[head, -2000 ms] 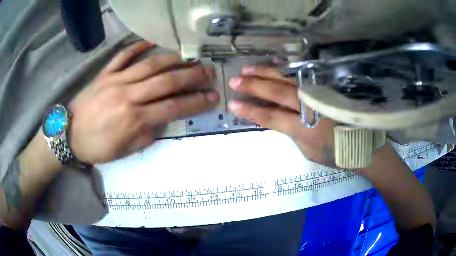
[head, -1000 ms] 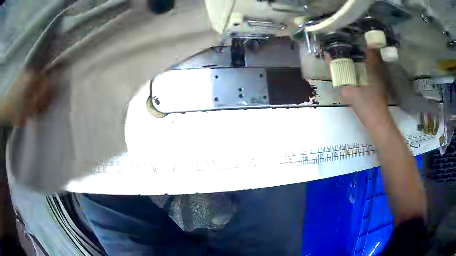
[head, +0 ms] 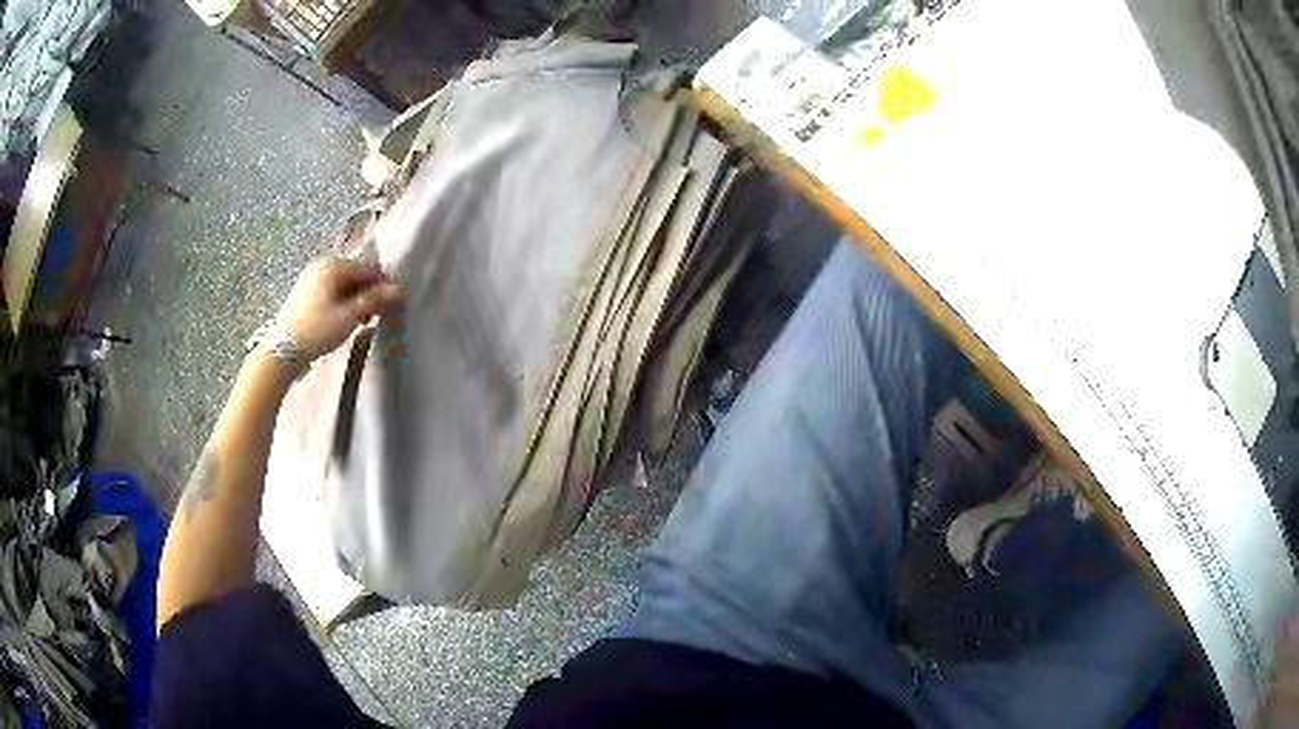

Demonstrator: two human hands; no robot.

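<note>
A work bundle of grey-taupe garment panels point(head: 484, 214) lies in a thick overlapping stack on a low support, left of the wearer's leg. My left hand point(head: 342, 302) is at the left edge of the top panel, its fingers closed on the cloth edge. The cloth by the hand is raised and slightly blurred. A small skin-coloured part of my right hand or arm point(head: 1285, 677) shows at the lower right edge of the picture, cut off, so its grip is hidden.
The white machine table point(head: 1054, 214) with its printed tape measure curves down the right. A steel-edged plate point(head: 1242, 363) sits in it. A blue crate point(head: 136, 520) with dark cloth is at lower left. The floor point(head: 228, 200) is speckled.
The view has swung left from the sewing machine to the bundle. My left hand has moved to the stack. My right hand has gone almost out of view.
</note>
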